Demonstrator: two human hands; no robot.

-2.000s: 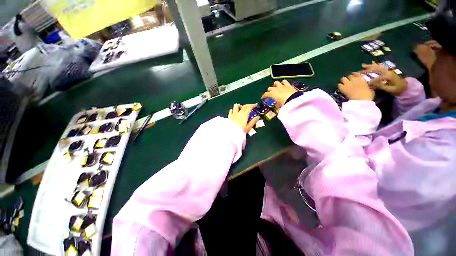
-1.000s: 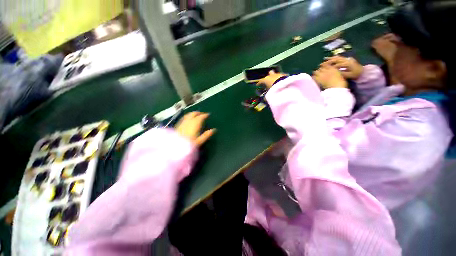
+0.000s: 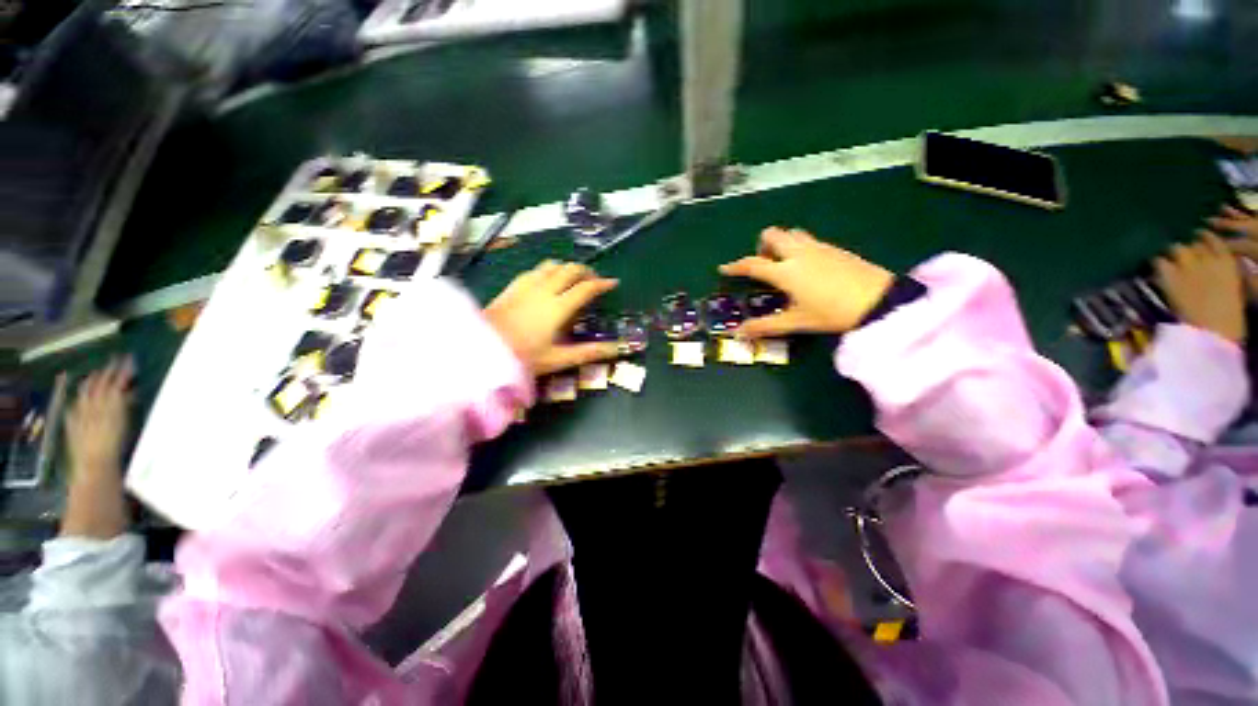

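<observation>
Several dark, rounded smartwatch screen modules (image 3: 680, 315) lie in a row on the green bench in front of me, their small white batteries (image 3: 687, 353) with yellow edges on the near side. My left hand (image 3: 548, 316) rests at the left end of the row, thumb and fingers spread around the end modules. My right hand (image 3: 811, 283) is at the right end, thumb and fingers spread around the modules there. The modules are partly hidden by both hands. Whether either hand grips one cannot be told.
A white foam tray (image 3: 207, 400) with dark modules lies at left. A smartphone (image 3: 992, 168) lies at back right. A post (image 3: 709, 97) stands on the pale rail, with a banded object (image 3: 584, 213) and slim tools (image 3: 635, 228) beside it. Other people's hands are at both sides.
The view has swung left and down. My left hand has come from beside the rail to the row's left end. My right hand has moved from near the smartphone onto the row's right end.
</observation>
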